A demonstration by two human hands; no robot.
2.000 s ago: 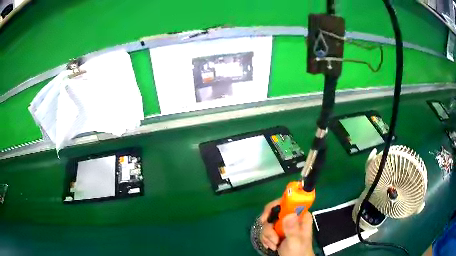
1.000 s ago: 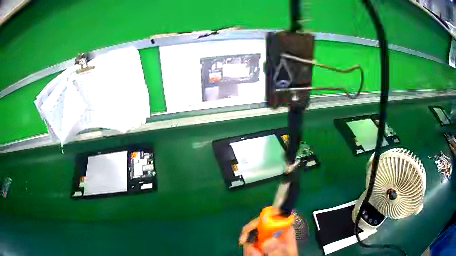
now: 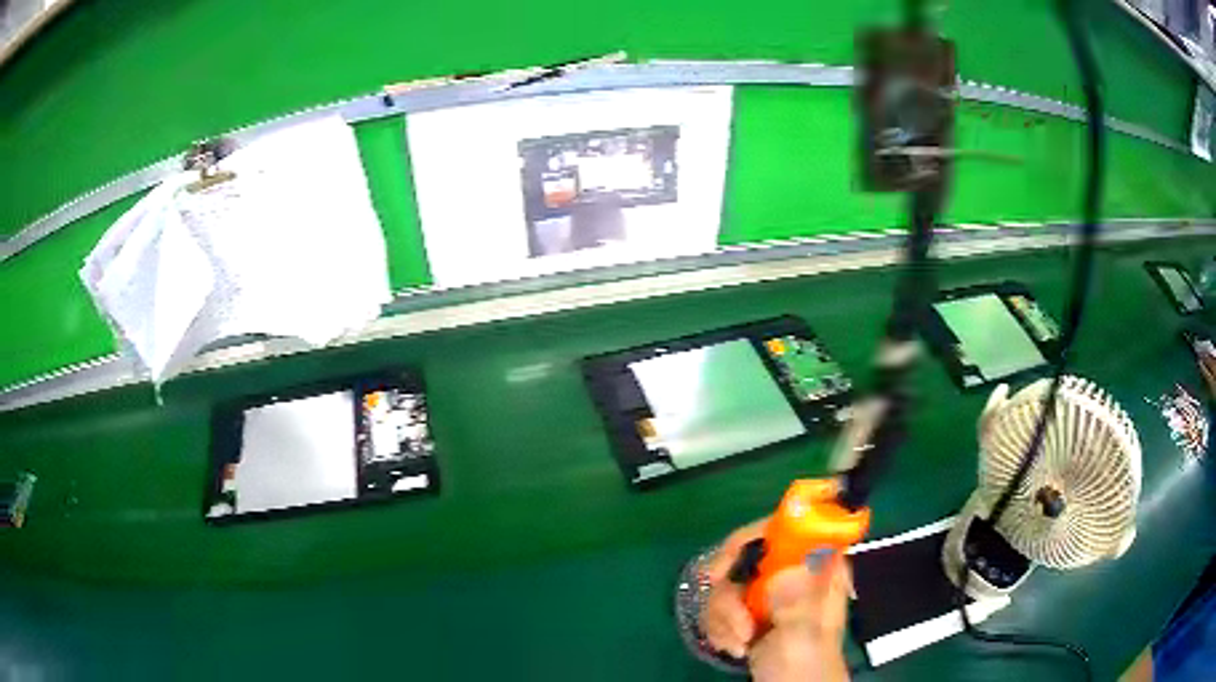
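My right hand [image 3: 800, 633] grips the orange electric screwdriver [image 3: 808, 526] at the bottom, right of centre. The screwdriver hangs from a black sleeve; its bit is hidden by my hand. The round screw dish [image 3: 692, 606] shows partly behind my fingers, on their left. My left hand is out of the picture. An open tablet [image 3: 720, 406] with a silver battery and green board lies beyond my hand. Another tablet [image 3: 320, 446] lies at the left, and a third [image 3: 990, 333] at the right rear.
A cream fan [image 3: 1054, 473] stands at the right, beside a white-bordered black panel [image 3: 907, 596]. A black cord [image 3: 1091, 173] hangs down past the fan. The hanger block [image 3: 907, 107] is overhead. Papers [image 3: 254, 253] and an instruction sheet [image 3: 460, 200] hang on the partition. A blue sleeve shows lower right.
Between the earlier frames my hand and the screwdriver moved left off the dish; now they are back at the right, over its edge. The left and middle tablets sit farther right than two seconds ago.
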